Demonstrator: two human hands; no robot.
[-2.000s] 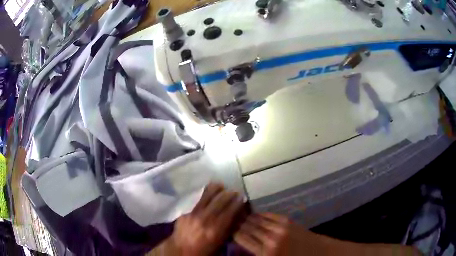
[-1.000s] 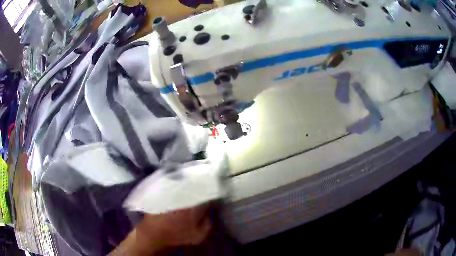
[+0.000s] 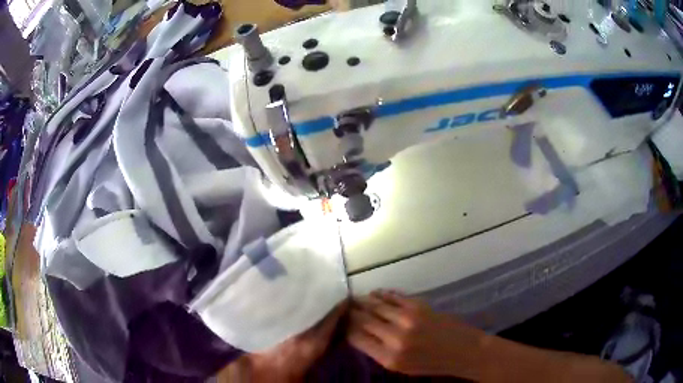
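The light grey garment panel (image 3: 281,280) lies flat in front of the needle, its right edge running from the lit presser foot area (image 3: 327,203) towards me. My right hand (image 3: 386,329) is at that edge, fingers bent and pinching the near end of the cloth. My left hand (image 3: 296,359) is low in the picture, partly under the light panel, so its fingers are mostly hidden. Dark purple-grey fabric (image 3: 142,322) hangs at the near left. The rest of the grey garment with darker stripes (image 3: 172,157) is bunched left of the needle.
The white sewing machine head (image 3: 419,60) with a blue stripe spans the top. Grey-lilac tape strips (image 3: 554,161) lie on the bed at the right. A printed ruler strip (image 3: 539,269) runs along the table edge. Striped fabric (image 3: 633,340) is at the lower right. Cut pieces are heaped at the far left.
My right hand has come back from the lower right edge to the cloth edge. The light panel, raised and blurred a second ago, now lies flatter, and my left hand is lower and more covered.
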